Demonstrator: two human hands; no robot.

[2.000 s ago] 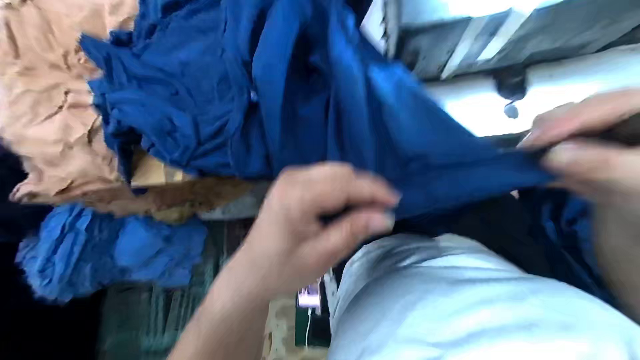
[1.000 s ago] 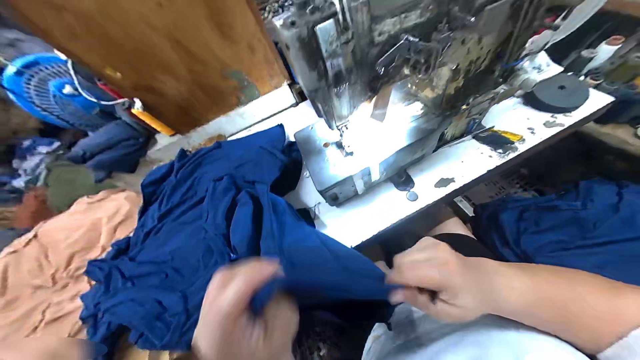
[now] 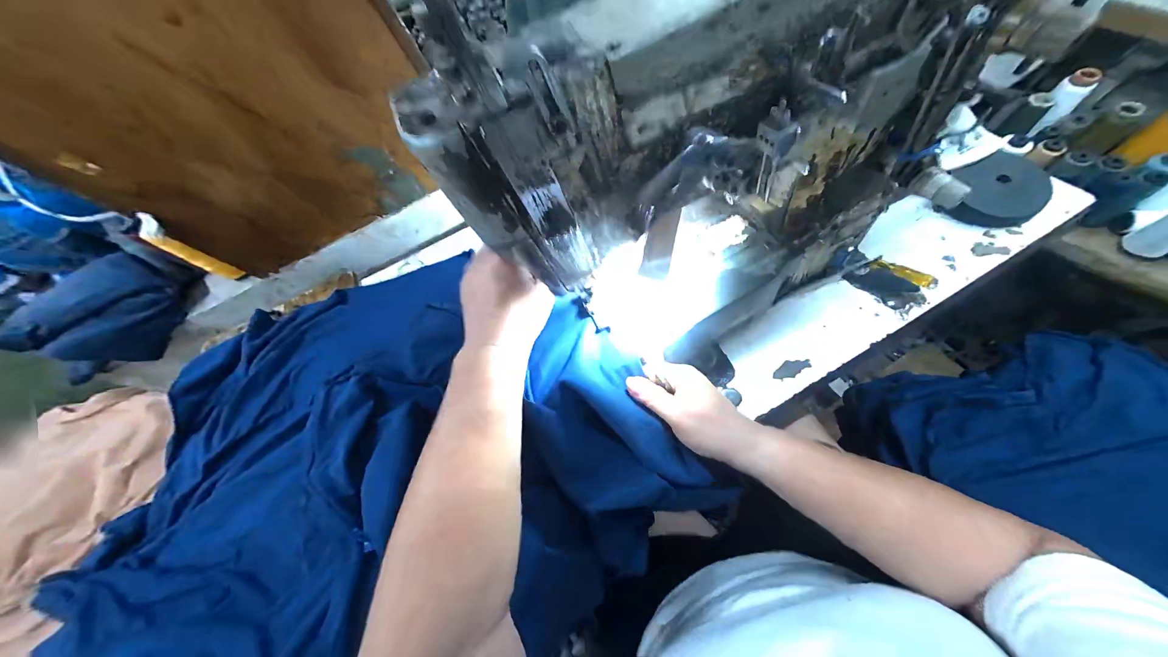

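Observation:
Blue fabric point(image 3: 301, 474) spreads over the left side of the bench and runs up to the needle area of an industrial sewing machine point(image 3: 584, 137). My left hand point(image 3: 500, 297) lies on this fabric beside the machine's head, its fingertips partly hidden behind the head. Near the front of the lit sewing bed, my right hand point(image 3: 689, 406) grips the fabric's edge between thumb and fingers. A bright lamp glare washes out the bed around the needle.
Peach fabric point(image 3: 87, 493) lies at the left, and more blue fabric point(image 3: 1022, 438) at the right. A black disc point(image 3: 995, 189) and thread spools point(image 3: 1068, 100) stand at the upper right. A brown wooden board point(image 3: 201, 119) rises behind, left of the machine.
Both hands have brought the blue fabric up to the machine's needle area; one second ago they held it stretched in front of the bench. The view has swung toward the machine.

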